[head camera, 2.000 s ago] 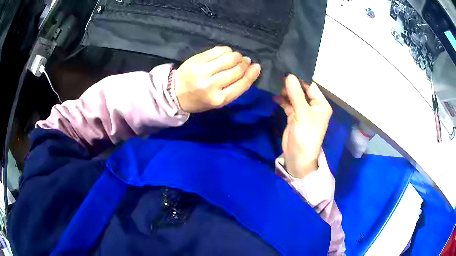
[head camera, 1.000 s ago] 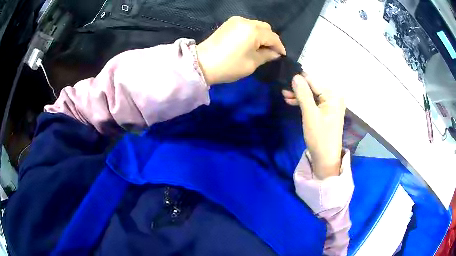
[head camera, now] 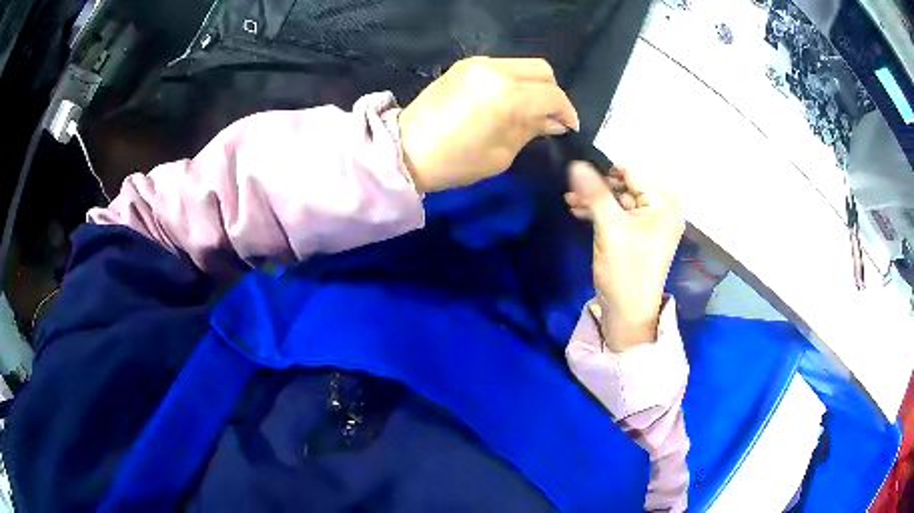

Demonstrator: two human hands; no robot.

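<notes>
A large black bag panel (head camera: 341,60) with a mesh-textured area lies across the top of the view. Its near corner hangs over the table edge. My left hand (head camera: 486,120) pinches the panel's near right edge between thumb and fingers. My right hand (head camera: 636,230), just right of and below it, holds the same dark corner between thumb and fingers; the corner is blurred. Small pale outlined shapes show on the panel's upper left.
The white table (head camera: 722,150) curves down the right side. Slim reddish thread snips (head camera: 857,255) lie on it at the right. Small black-and-silver bits (head camera: 807,70) lie at the upper right. A blue bin (head camera: 862,441) holding a white sheet (head camera: 777,451) is at the lower right. A blue apron (head camera: 431,351) covers my lap.
Both hands have moved right since the earliest frame and now hold the panel's corner. Over the last second, my left hand has shifted slightly down and my right hand slightly left.
</notes>
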